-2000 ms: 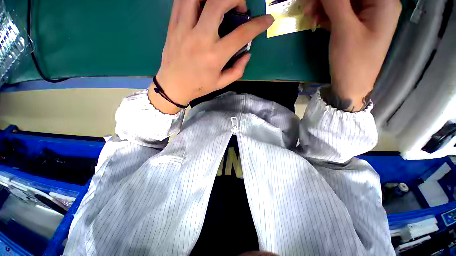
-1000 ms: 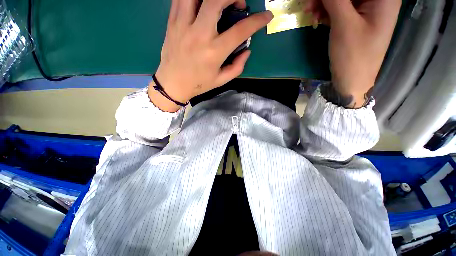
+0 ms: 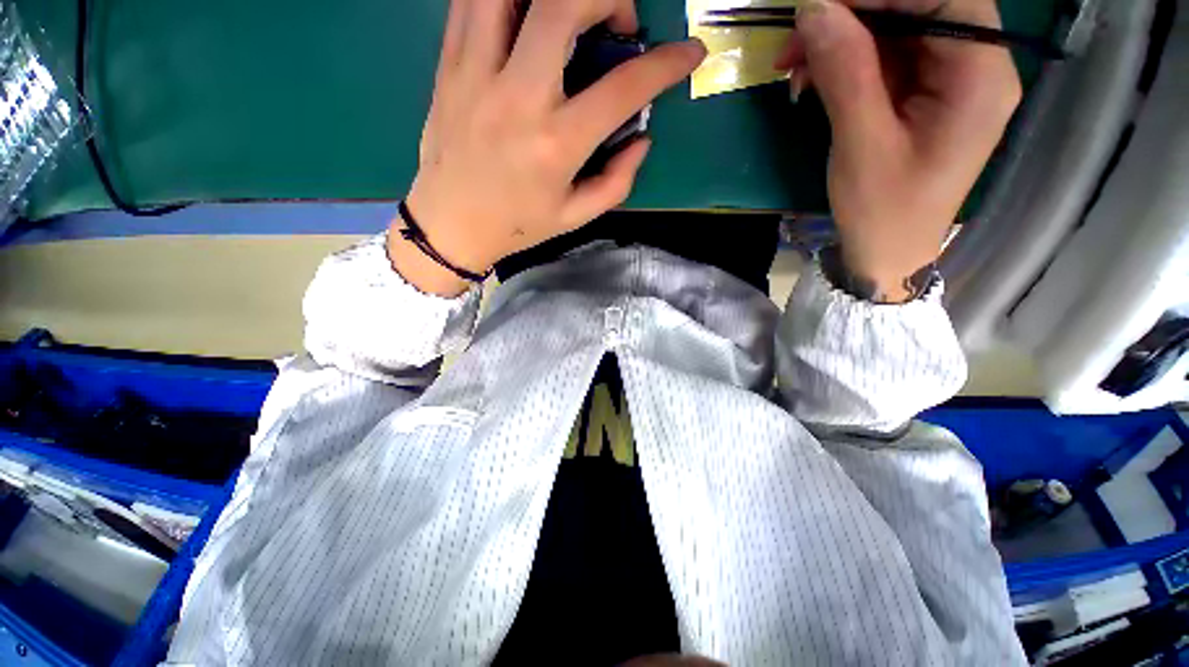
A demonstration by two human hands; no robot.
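My left hand [image 3: 528,137] holds a dark glossy device body [image 3: 605,78] between its fingers and palm at the top centre; the hand covers much of it. My left index fingertip touches the left edge of a pale yellow adhesive sheet [image 3: 741,63] on the green mat. My right hand [image 3: 906,124] holds thin black tweezers [image 3: 919,25]. Their two tips reach left over the top of the sheet. Any small piece at the tips is too small to tell. The top of the sheet is cut off by the picture's edge.
Thick white foam trays [image 3: 1095,196] stand at the right. Shiny clear plastic [image 3: 29,111] lies at the far left, with a black cable [image 3: 98,163] beside it on the green mat [image 3: 287,104]. Blue bins [image 3: 117,482] sit below the bench on both sides.
My right hand has shifted slightly left and turned, and the black tweezers now show across the sheet. My left hand stays almost still on the device body.
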